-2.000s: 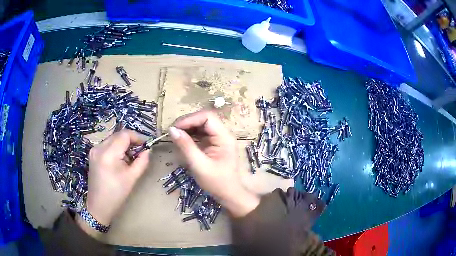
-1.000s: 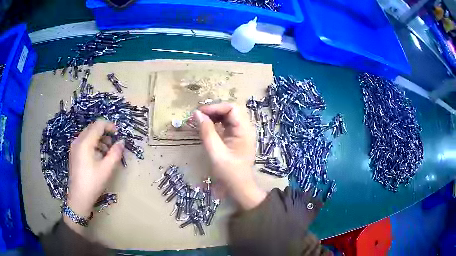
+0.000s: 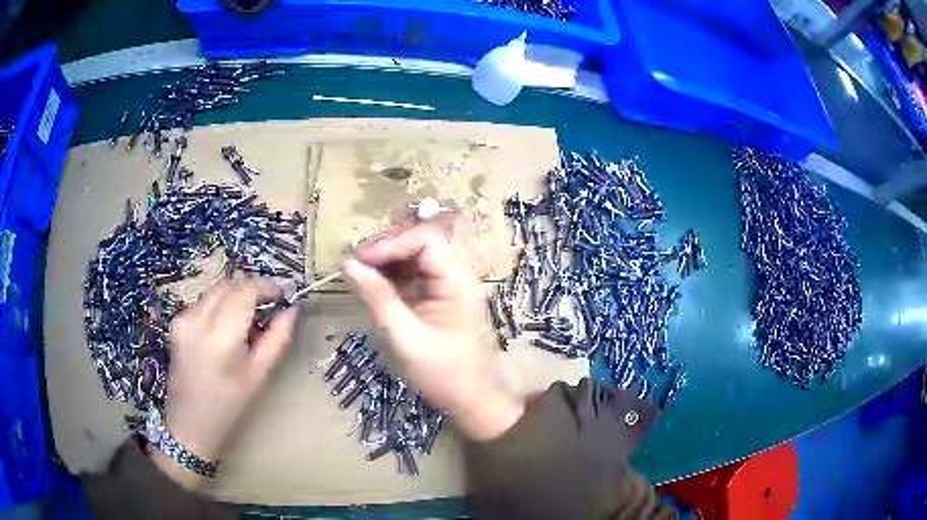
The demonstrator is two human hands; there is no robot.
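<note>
My left hand (image 3: pixel 226 340) holds a small metal part (image 3: pixel 274 308) in its fingertips, over the right side of the left heap (image 3: pixel 152 264). My right hand (image 3: pixel 432 315) grips a thin pale stick (image 3: pixel 327 277) between thumb and fingertips. The stick's left end meets the part; whether it touches is too small to tell. A stained tan pad (image 3: pixel 356 183) lies just above my right hand, with a round white dab (image 3: pixel 428 207) on it. A middle heap of parts (image 3: pixel 391 406) lies on the cardboard sheet (image 3: pixel 305 467) between my hands.
The right heap (image 3: pixel 610 264) crosses the cardboard's right edge. A far-right heap (image 3: pixel 803 269) lies on the green bench top. A white squeeze bottle (image 3: pixel 499 73) and a long pale rod (image 3: pixel 373 103) are at the back. Blue bins (image 3: pixel 712 76) stand behind and at left. A red stool (image 3: pixel 762 488) is below.
My left hand has come up from the left heap with a part. My right hand has moved the stick from the pad down to that part. The white dab is on the pad again.
</note>
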